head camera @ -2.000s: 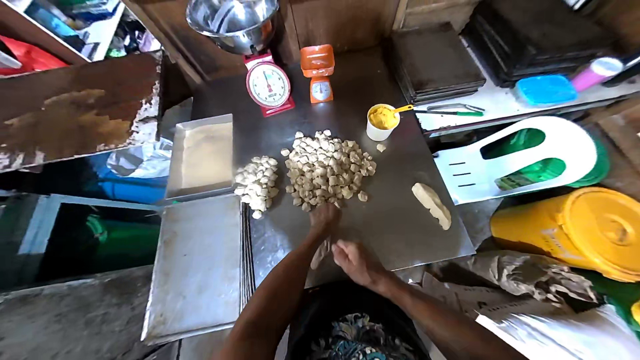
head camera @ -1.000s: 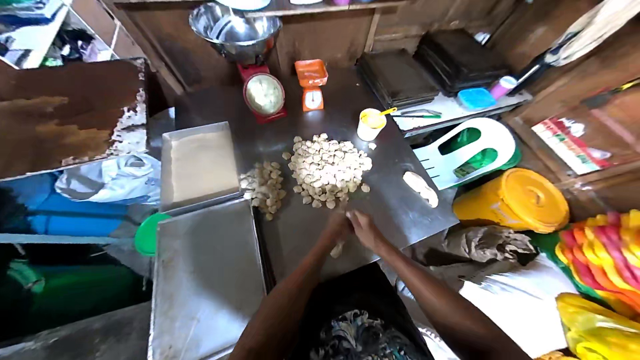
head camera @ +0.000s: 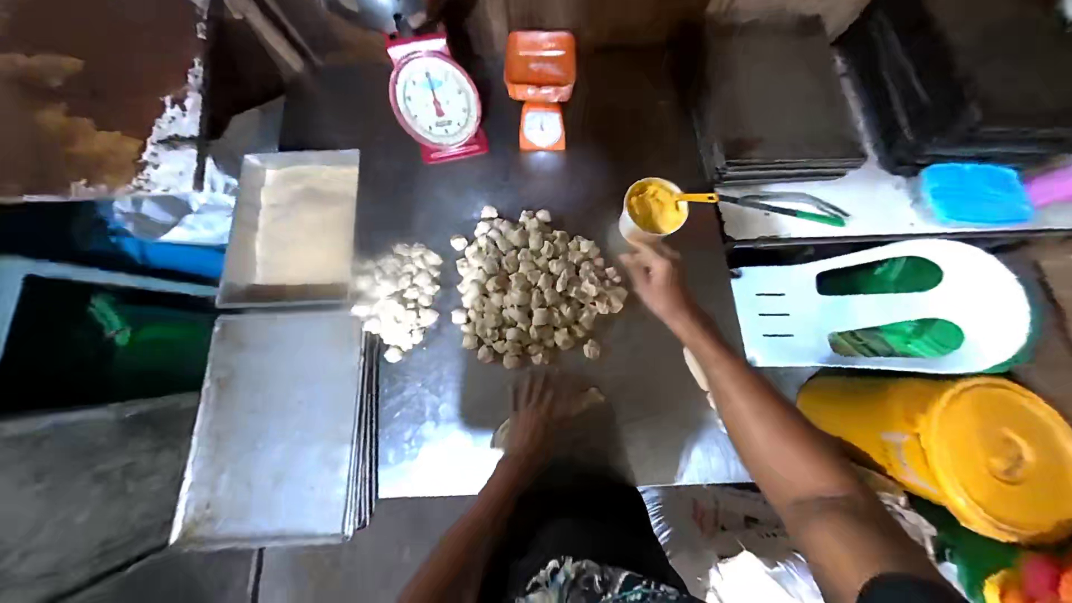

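Observation:
My left hand (head camera: pixel 532 419) lies with spread fingers on a flattened piece of dough (head camera: pixel 501 434) near the table's front edge. My right hand (head camera: pixel 657 276) reaches to just below a white tub of yellow paste (head camera: pixel 656 208) with a yellow-handled utensil in it; whether it touches the tub or holds anything is unclear. A large heap of small dough pieces (head camera: pixel 532 289) sits mid-table, with a smaller, paler heap (head camera: pixel 402 293) to its left. Another length of dough (head camera: pixel 697 368) is partly hidden under my right forearm.
A red dial scale (head camera: pixel 435 100) and an orange scale (head camera: pixel 542 126) stand at the back. Left are a pan of pale powder (head camera: pixel 306 226) and stacked metal trays (head camera: pixel 276 427). A white plastic chair (head camera: pixel 879 306) and a yellow lidded bucket (head camera: pixel 997 452) are at the right.
My two hands were together near the front of the heap; now they are apart. The right one has moved forward and right to the tub, the left one lies flat on the dough.

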